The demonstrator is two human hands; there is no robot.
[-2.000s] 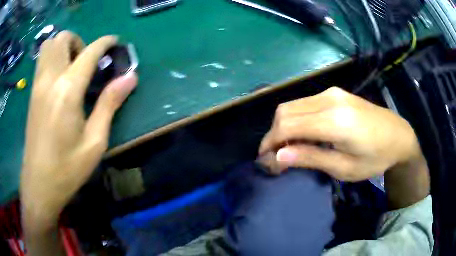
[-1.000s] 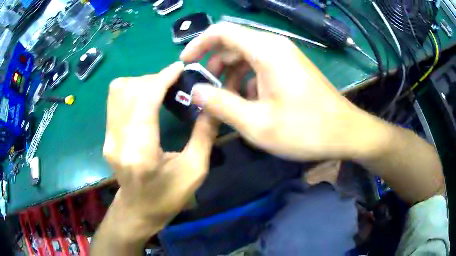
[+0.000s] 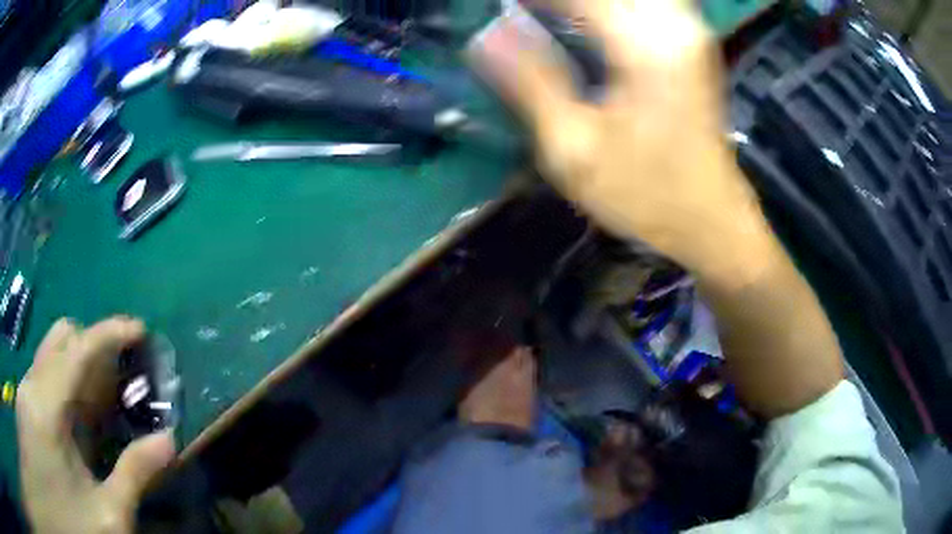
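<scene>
My left hand [image 3: 78, 438], at the lower left and cut off by the frame's bottom, holds a smartwatch [image 3: 138, 394] between thumb and fingers near the mat's front edge. The watch has a black face with a small white sticker and a silver rim. My right hand [image 3: 626, 115] is blurred at the upper right, beyond the mat's front edge. Its fingers are bent near the cut-off top of the frame, and I cannot tell whether it holds anything.
A smartwatch [image 3: 151, 195] lies on the green mat [image 3: 303, 224], with another [image 3: 104, 151] behind it. Silver tweezers [image 3: 298, 151] and a black electric screwdriver [image 3: 313, 92] lie at the back. A black slotted tray [image 3: 866, 156] stands far right. A person's arm [image 3: 503, 391] shows below the bench edge.
The view has swung to the right. My hands, together on the watch a second ago, are now apart. My left hand keeps the watch; my right hand has moved away to the upper right.
</scene>
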